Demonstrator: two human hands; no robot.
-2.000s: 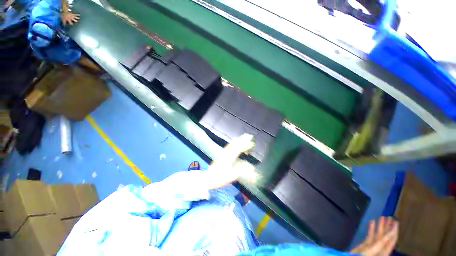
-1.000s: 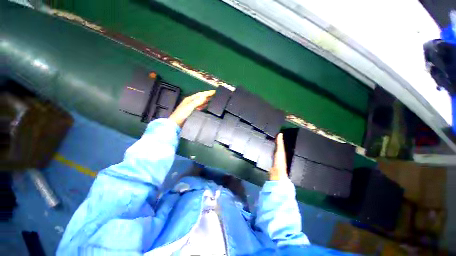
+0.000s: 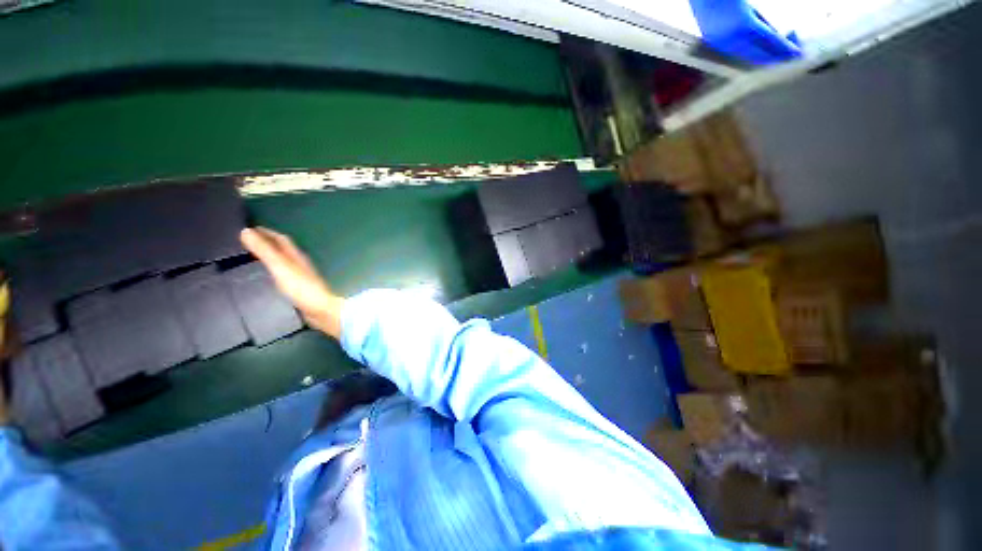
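Observation:
Black product boxes [image 3: 156, 318] lie in uneven rows on the green bench [image 3: 377, 242] at the left. My right hand [image 3: 293, 282] lies with its fingers against the right end of these rows. My left hand [image 3: 5, 344] is at the left picture edge, mostly cut off, near the left end of the rows. Its grip cannot be seen. A separate block of black boxes [image 3: 544, 226] stands on the bench to the right, apart from my right hand.
Another dark stack [image 3: 655, 221] is at the bench's right end. Tan cartons [image 3: 808, 409] are piled on the right, with a yellow block [image 3: 745, 315] and clear film [image 3: 748, 457]. A worn divider strip [image 3: 398, 175] runs behind the boxes. A blue bin [image 3: 743, 27] is at the top.
The view has turned right, so the boxes and both hands appear farther left. The hands are still at the two ends of the rows, and the gap to the right block is wider.

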